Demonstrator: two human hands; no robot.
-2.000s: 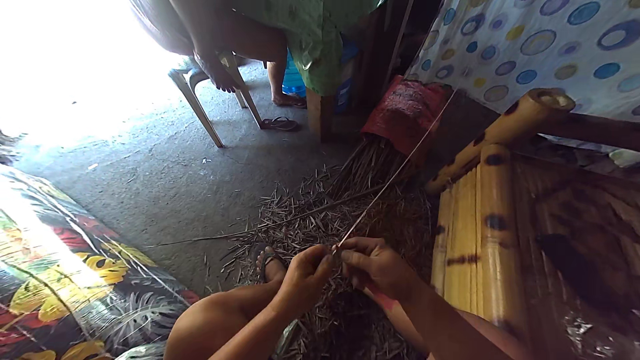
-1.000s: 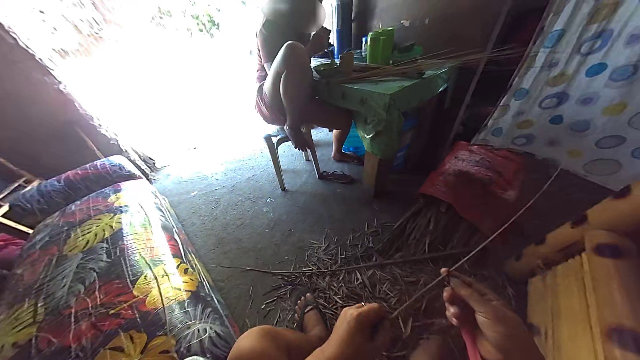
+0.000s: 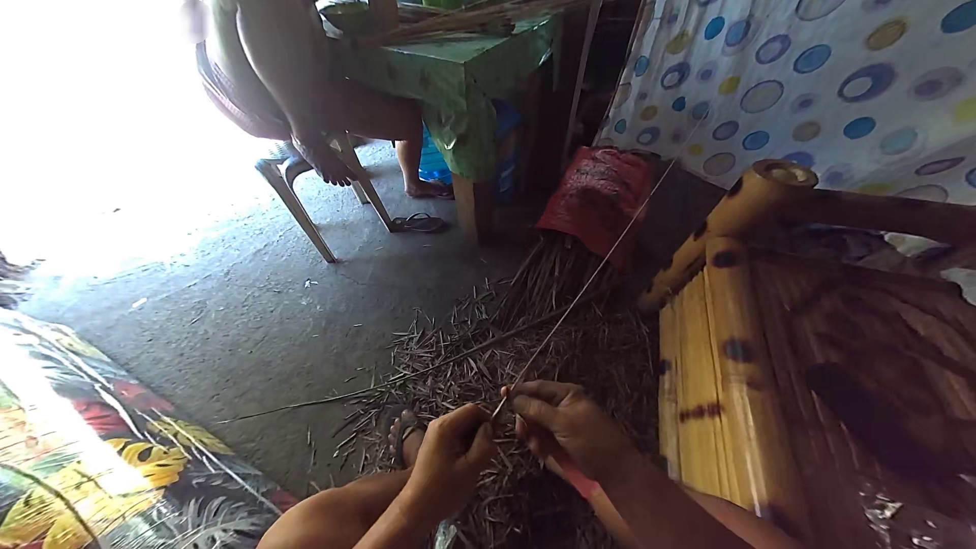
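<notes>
A long thin plant strip (image 3: pixel 585 288) rises from between my hands toward the dotted curtain at the upper right. My left hand (image 3: pixel 455 455) pinches its lower end between thumb and fingers. Close beside it, nearly touching, my right hand (image 3: pixel 563 418) grips the strip a little higher; something pink, partly hidden, shows below its palm. Beneath both hands lies a heap of short, dry plant scraps (image 3: pixel 435 358). A longer thin stalk (image 3: pixel 335 398) lies across the heap and reaches left over the floor.
A red sack (image 3: pixel 598 198) with a bundle of stalks stands beyond the heap. At the right is a bamboo bench (image 3: pixel 713 396). A green-covered table (image 3: pixel 465 72) stands ahead, beside a seated person (image 3: pixel 267 69) on a plastic chair. A floral-covered surface (image 3: pixel 145 457) lies left; sandals rest on the floor.
My hands, apart one second ago, are now close together on the strip. The view has turned downward and to the right.
</notes>
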